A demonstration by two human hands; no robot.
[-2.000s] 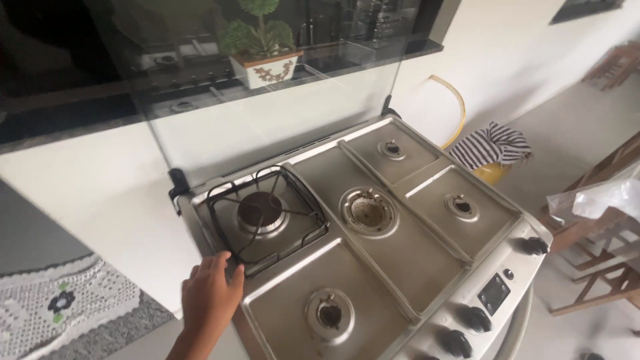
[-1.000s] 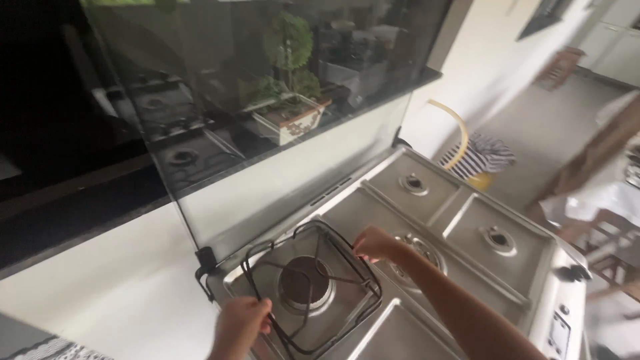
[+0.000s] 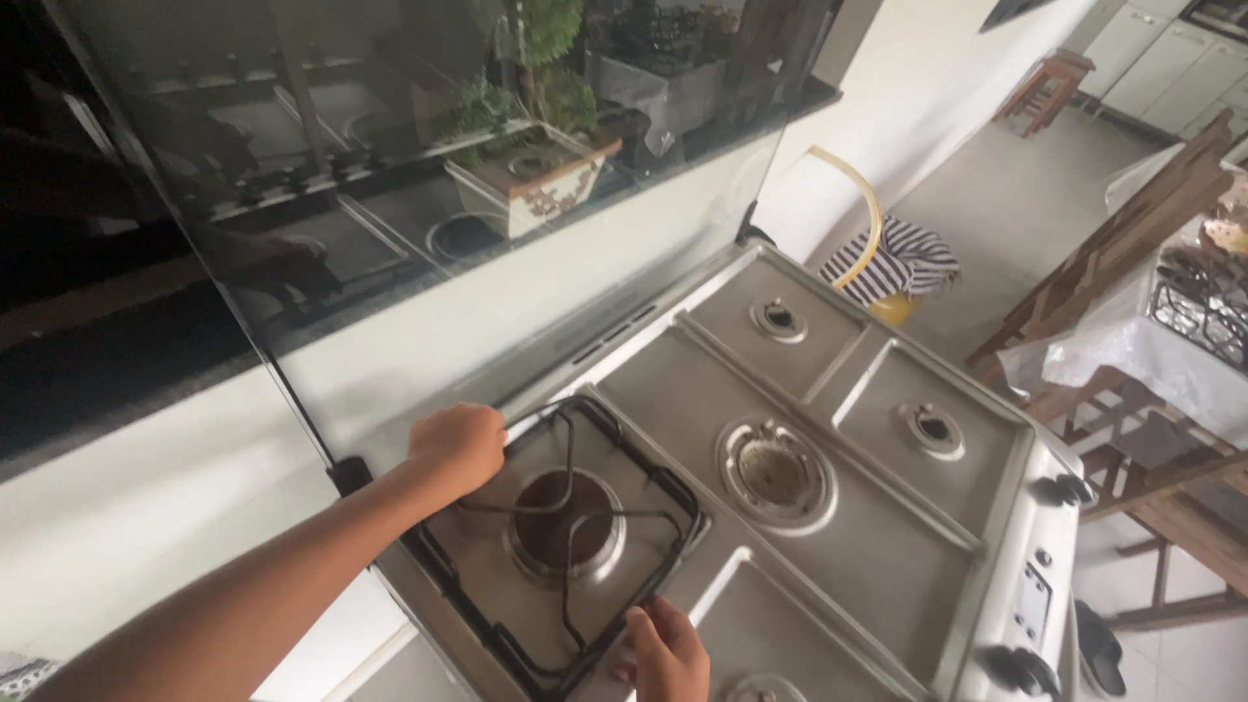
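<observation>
A black wire pan-support grate [image 3: 682, 546] lies around the dark-capped burner [image 3: 568, 522] at the left of a stainless-steel gas stove [image 3: 858, 546]. My left hand [image 3: 458, 448] is closed on the grate's back corner, its forearm crossing the stove's left edge. At the grate's front side, my right hand [image 3: 668, 648] pinches the frame between thumb and fingers. The large central burner base [image 3: 777, 475] and two smaller ones on the right, at the back [image 3: 779, 320] and front [image 3: 932, 430], show without caps or grates. Another burner base [image 3: 762, 690] is partly cut off below.
The stove's glass lid [image 3: 624, 253] stands upright at the back, before a dark window ledge with a potted plant [image 3: 546, 185]. Black knobs [image 3: 1019, 673] line the stove's front. Right of it are wooden chairs [image 3: 1111, 244], a covered table [image 3: 1150, 361] and a striped cloth [image 3: 902, 258].
My left hand has gone from the grate's front-left side to its back corner. My right hand has moved from the back right to the front side. The grate's orientation has turned.
</observation>
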